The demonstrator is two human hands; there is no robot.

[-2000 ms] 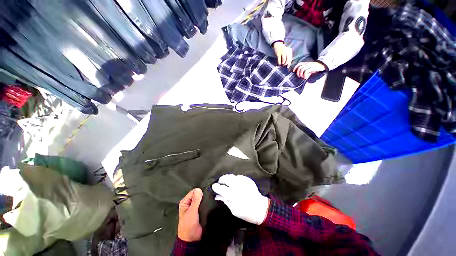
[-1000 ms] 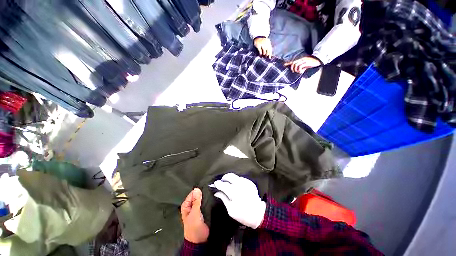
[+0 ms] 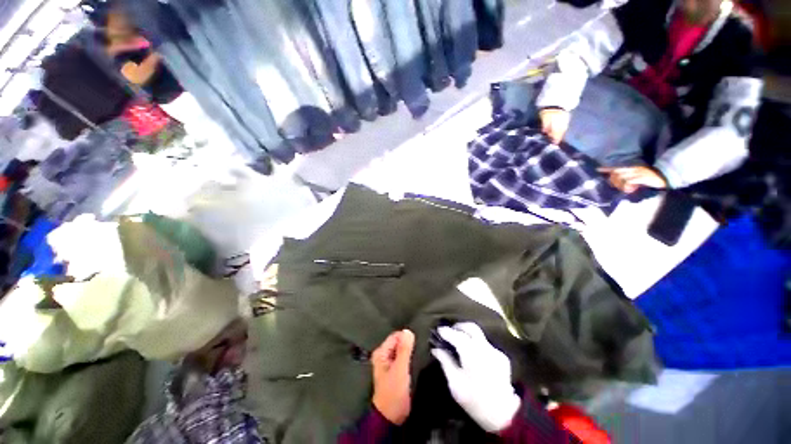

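An olive-green jacket (image 3: 347,303) lies spread over the table in front of me. My bare left hand (image 3: 393,377) is at the jacket's near part, thumb and fingers pinched on its cloth; the pinched fold is mostly hidden. My white-gloved right hand (image 3: 475,375) is just to the right, closed round a small dark tool (image 3: 444,340), perhaps thread snips, mostly hidden by the glove. The two hands are a little apart. A pale line marks a pocket or zip on the jacket.
Across the white table (image 3: 434,165), a person handles a blue-grey and checked garment (image 3: 538,169). A phone (image 3: 672,217) lies near the blue crate (image 3: 720,295). Light olive garments (image 3: 165,303) are piled at left, above plaid cloth (image 3: 199,412). Jeans (image 3: 347,61) hang behind.
The view has swung left, so the jacket and table sit further right. My hands are slightly further apart, and the dark tool in the glove now shows.
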